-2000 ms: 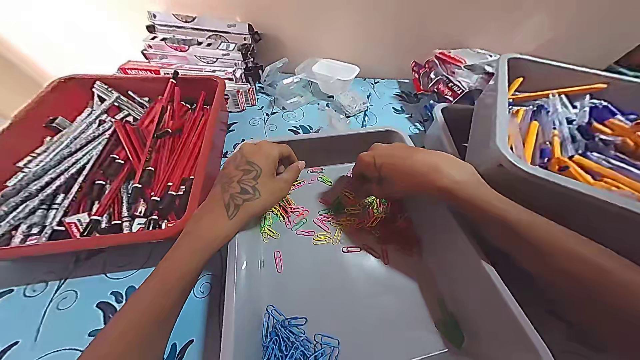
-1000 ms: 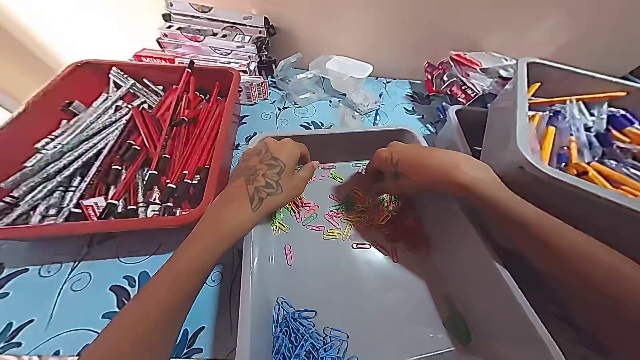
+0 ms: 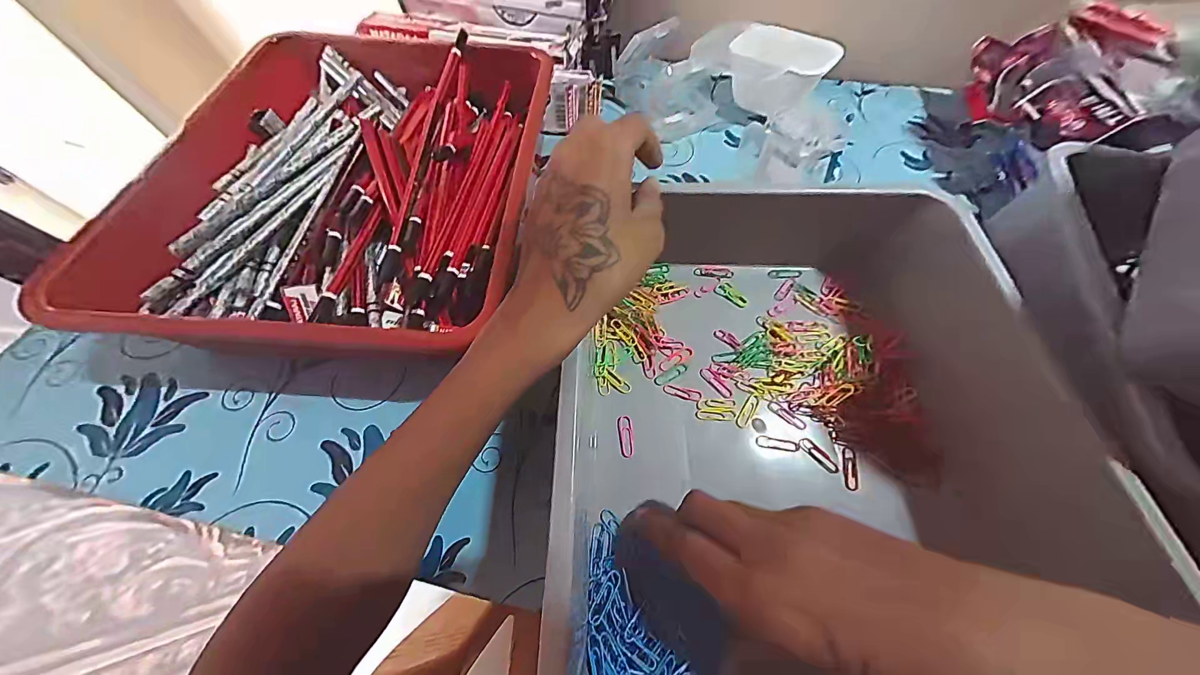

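A grey plastic tray (image 3: 797, 220) holds mixed-colour paper clips (image 3: 811, 361) in its far half and a pile of blue paper clips (image 3: 609, 609) at the near left corner. My left hand (image 3: 600, 206), tattooed on its back, is over the tray's far left corner with its fingers curled; whether it holds a clip cannot be told. My right hand (image 3: 778, 572) is low at the blue pile, fingertips down beside it, with what lies under them hidden. One pink paper clip (image 3: 625, 437) lies apart between the piles.
A red tray (image 3: 281, 328) of red and silver patterned pencils (image 3: 272, 206) stands at the left. Behind are stacked boxes (image 3: 525, 19), a clear plastic container (image 3: 783, 61) and red plastic packaging (image 3: 1059, 75). A grey bin (image 3: 1162, 281) is at the right; a flowered tablecloth (image 3: 141, 422) lies beneath.
My right hand has moved from the mixed-colour clips toward me, to the blue pile. My left hand has shifted to the tray's far left corner. The view has moved closer and left.
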